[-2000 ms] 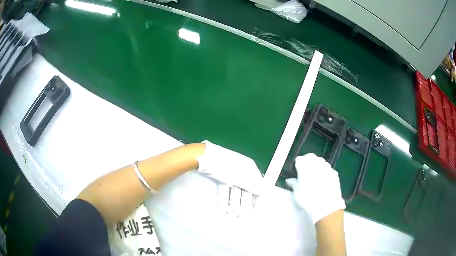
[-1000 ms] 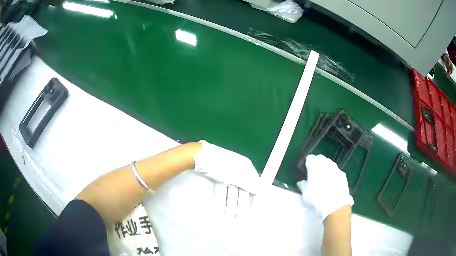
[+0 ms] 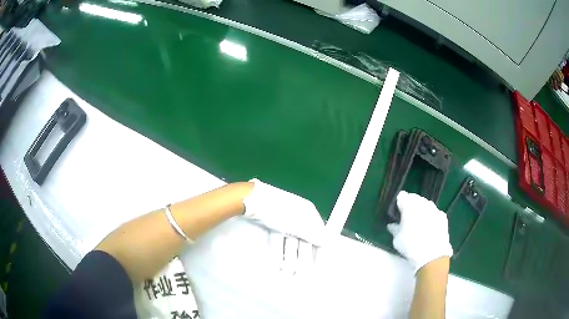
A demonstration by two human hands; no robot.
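Several black phone-sized frames (image 3: 430, 148) lie overlapping in a fanned pile on the green surface, right of the white divider strip (image 3: 365, 149). My right hand (image 3: 421, 230), in a white glove, is at the pile's near end with its fingers on the frames; the fingertips are partly hidden. Another black frame (image 3: 472, 189) lies just right of the pile, and a blurred one (image 3: 519, 225) farther right. My left hand (image 3: 284, 205), also gloved, rests at the near edge, left of the strip's near end; its fingers blend into the white and cannot be made out.
A single frame (image 3: 45, 152) lies on the white bench sheet (image 3: 118, 168) at left. A red parts tray (image 3: 555, 159) at far right holds a black part. Clear film (image 3: 399, 81) lies along the far edge. A printed bag (image 3: 165, 290) is by my left forearm. A grey cabinet (image 3: 474, 37) stands opposite.
My right hand has moved to the right. The frames under it have drawn together into a tighter pile. Frames farther right have shifted position. My left hand has barely moved.
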